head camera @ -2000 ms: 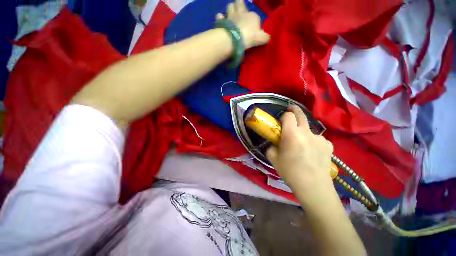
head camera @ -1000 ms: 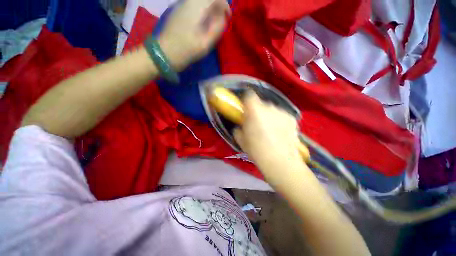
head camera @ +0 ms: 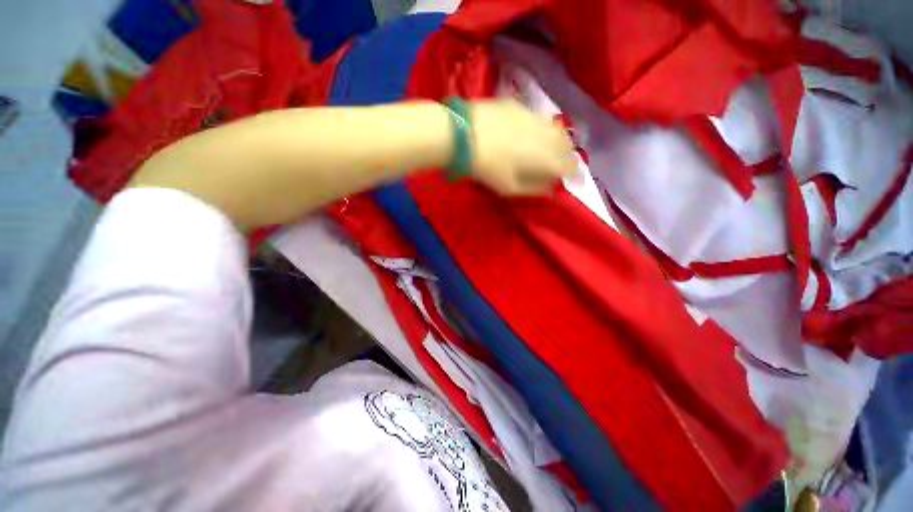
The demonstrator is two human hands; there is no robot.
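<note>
A red garment [head camera: 601, 330] lies lengthwise over a navy padded board [head camera: 385, 65]. The board shows at its rounded far end and as a long strip along the garment's near side. My left hand [head camera: 521, 148], blurred, is on the garment's upper part, near where red cloth meets white backing. Its fingers are bent down and partly hidden, so I cannot tell if they grip the cloth. My right hand is out of the picture. A small yellowish piece [head camera: 806, 500] shows at the lower right edge, too cut off to identify surely.
White panels with narrow red strips [head camera: 701, 215] spread over the right side. A red heap [head camera: 215, 85] lies at the far left. Red-edged white cloth [head camera: 481, 385] hangs along the board's near side, by the pale table edge [head camera: 335, 285]. Blue cloth lies at the lower right.
The view has turned. My right hand and the iron have left the garment and the picture. My left hand has moved right, from the board's far end onto the garment, which now lies flatter along the board.
</note>
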